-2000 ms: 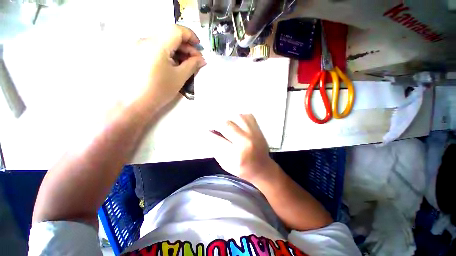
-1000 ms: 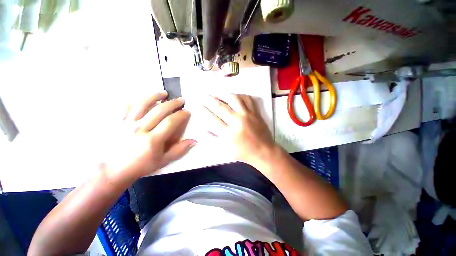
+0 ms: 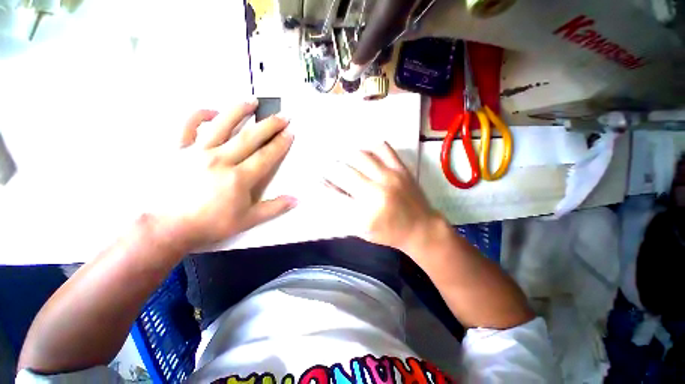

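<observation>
A white fabric panel [image 3: 315,165] lies flat on the bright table in front of the sewing machine's presser foot and needle area [image 3: 330,71]. Its edges almost blend into the table; its right edge shows left of the scissors. My left hand [image 3: 233,176] lies palm down at the panel's left side, fingers spread, fingertips beside the dark slide plate [image 3: 268,108]. My right hand [image 3: 390,196] lies palm down on the panel's lower right part, fingers apart. Neither hand grips anything that I can see.
Scissors [image 3: 471,146] with red and orange handles lie on a red cloth [image 3: 488,71], beside a small dark box [image 3: 425,66]. The machine head [image 3: 593,45] is at upper right. A blue basket [image 3: 161,330] is below the table. White garment pieces [image 3: 559,277] heap at lower right.
My left hand has come down from near the needle to lie flat, and its fingers have since spread further. My right hand stays flat on the panel. The camera view has shifted.
</observation>
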